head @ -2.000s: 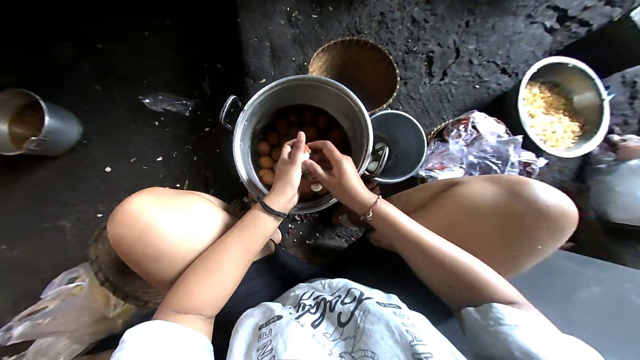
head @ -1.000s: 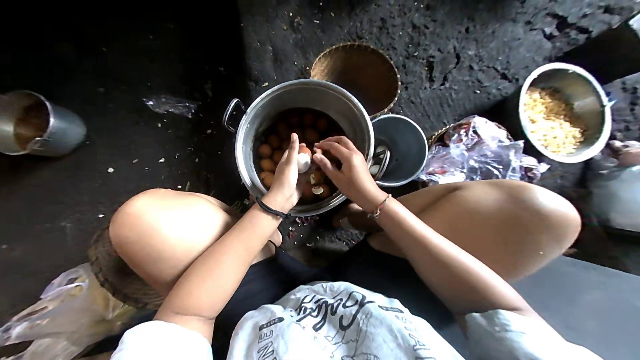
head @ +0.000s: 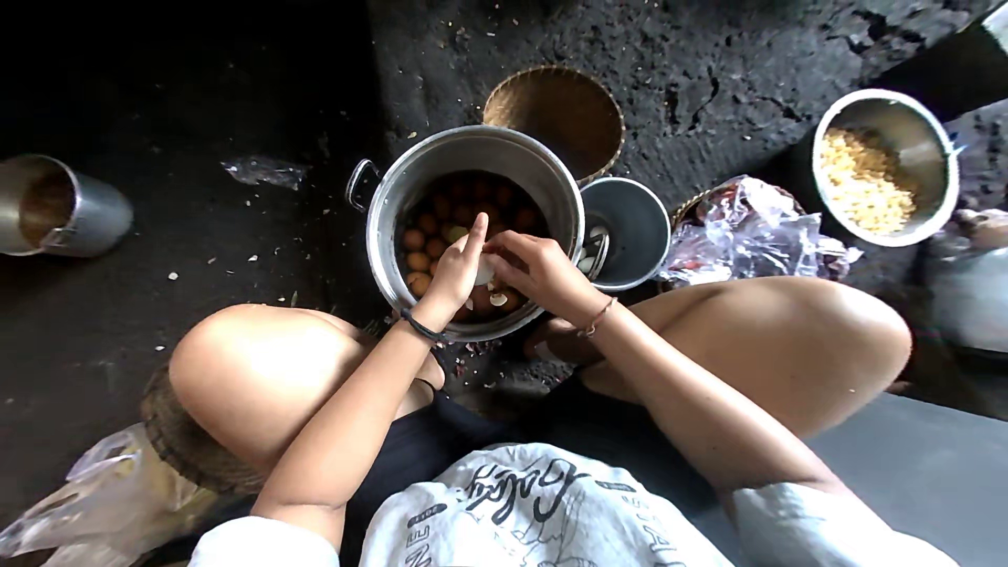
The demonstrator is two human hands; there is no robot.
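A large metal pot with a side handle stands between my knees, with brown eggs in dark liquid inside. Over its opening my left hand holds a partly peeled white egg against its palm. The fingers of my right hand touch that egg from the right. Pieces of eggshell lie below my hands among the brown eggs. Right of the pot a grey bucket holds white eggs, partly hidden by the pot rim and a metal handle.
A woven basket sits behind the pot. At the right are clear plastic bags and a metal bowl of yellowish pieces. A metal container lies at far left, and a plastic bag is beside my left knee.
My right fingers have come back onto the egg, from slightly apart one second ago. More of the egg's white shows now than two seconds ago.
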